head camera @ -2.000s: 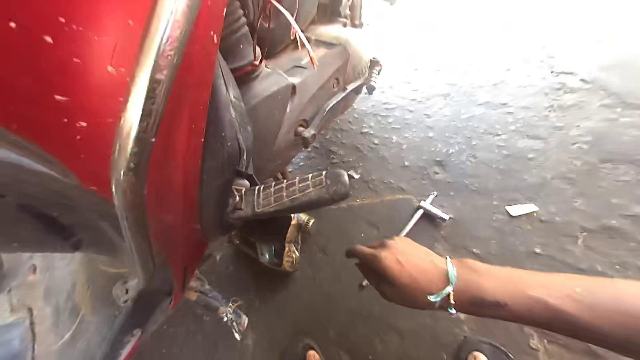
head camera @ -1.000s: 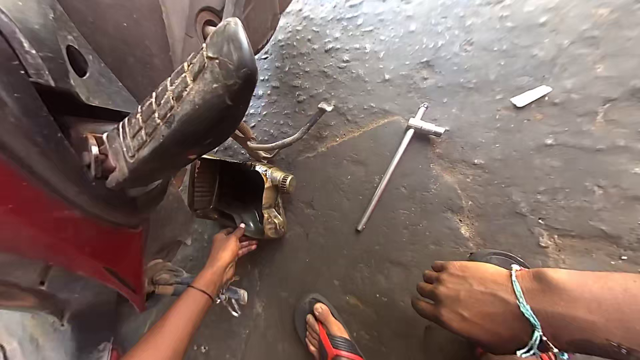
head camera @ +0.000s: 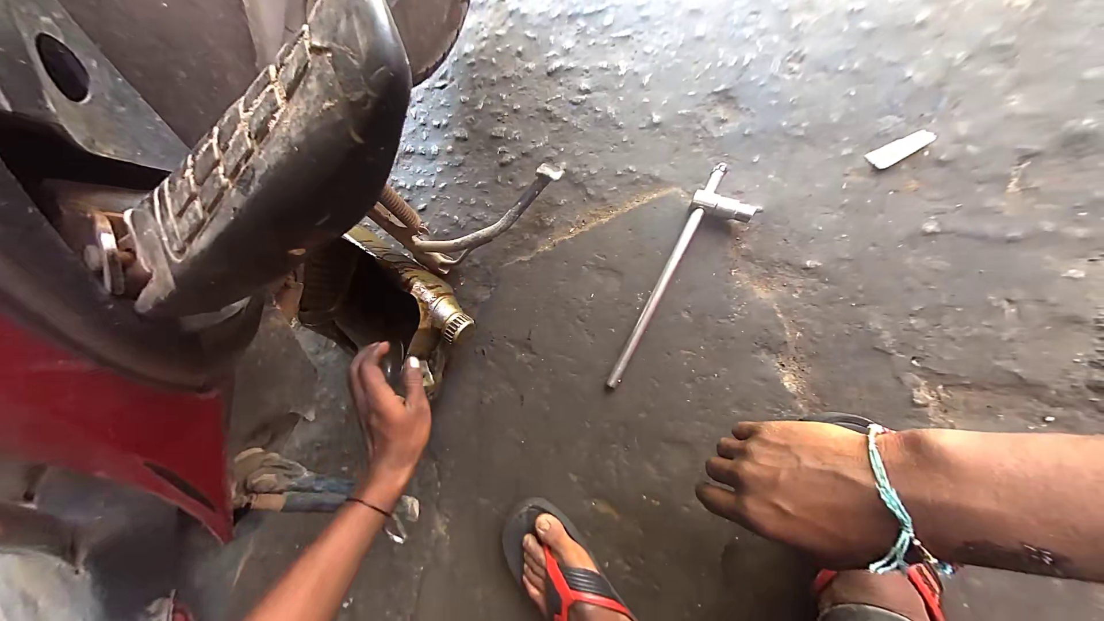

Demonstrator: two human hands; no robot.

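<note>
My left hand [head camera: 392, 414] is at the near edge of a cut-open plastic oil container [head camera: 435, 315], its thumb and fingers apart at the rim. Whether it grips the rim is hard to tell. The container, dark inside and with a ribbed cap, lies on the ground under a motorcycle's rubber footrest [head camera: 285, 147]. My right hand [head camera: 793, 479], with a braided bracelet at the wrist, hangs above my right foot, back upward and fingers loosely curled; its palm is hidden. A metal T-handle socket wrench [head camera: 660, 289] lies on the ground between the container and my right hand.
The motorcycle's red panel [head camera: 112, 423] fills the left side. A metal stand lever [head camera: 492, 233] sticks out beyond the container. A white flat piece [head camera: 900, 149] lies at the upper right. My sandalled left foot [head camera: 561, 569] is at the bottom. A cloth and clear plastic lie left of my forearm.
My left hand, absent from the oldest frame, came to the container's rim, and its fingers have since spread. My right hand is no longer near the wrench's handle. The view has tilted down.
</note>
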